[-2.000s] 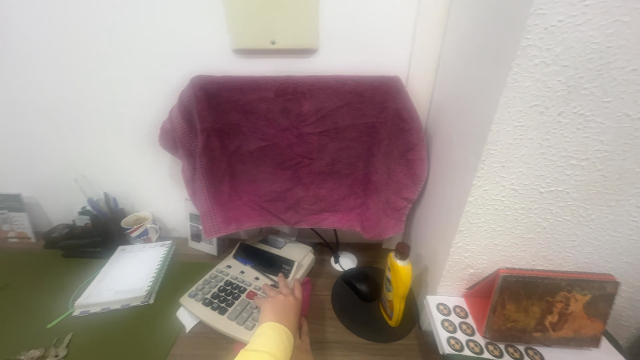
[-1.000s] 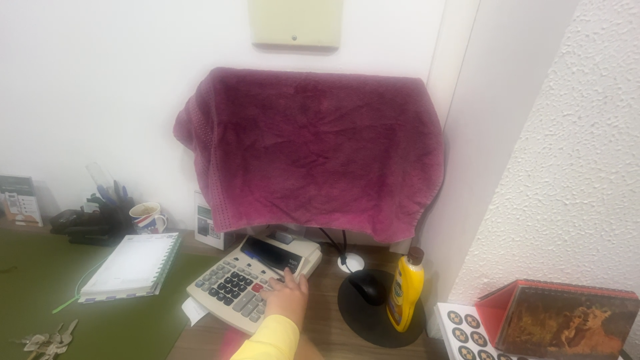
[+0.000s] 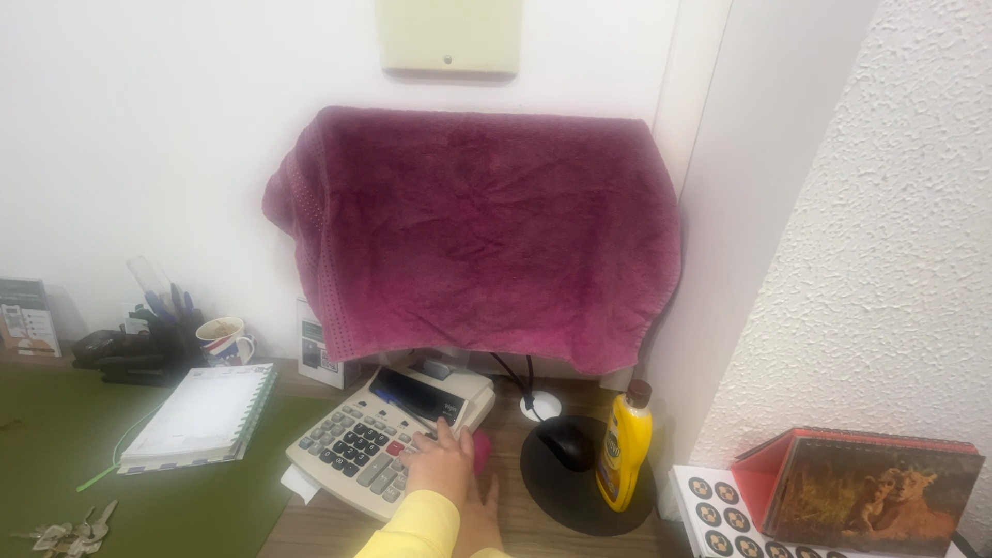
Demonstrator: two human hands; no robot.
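Note:
My left hand (image 3: 438, 461), in a yellow sleeve, lies on the right edge of a beige desktop printing calculator (image 3: 372, 395), fingers spread by its keys and display. Just right of it and partly behind it is my right hand (image 3: 482, 515), beside the calculator; its grasp is hidden. A bright pink item, probably a cloth (image 3: 481, 452), shows past the fingers at the calculator's right side. A blue pen (image 3: 395, 404) lies along the display. Behind the calculator, a magenta towel (image 3: 480, 240) hangs over a wide object it hides.
On the right, a black mouse (image 3: 567, 444) and a yellow bottle (image 3: 625, 449) stand on a round black pad (image 3: 542, 496), near a desk calendar (image 3: 876, 496). On the left are a notebook (image 3: 194, 418), keys (image 3: 74, 535), a mug (image 3: 225, 341) and a pen holder (image 3: 167, 333).
The pink item showed at the calculator's near edge one second ago; now it shows at its right side. My left hand stays at the calculator's right edge.

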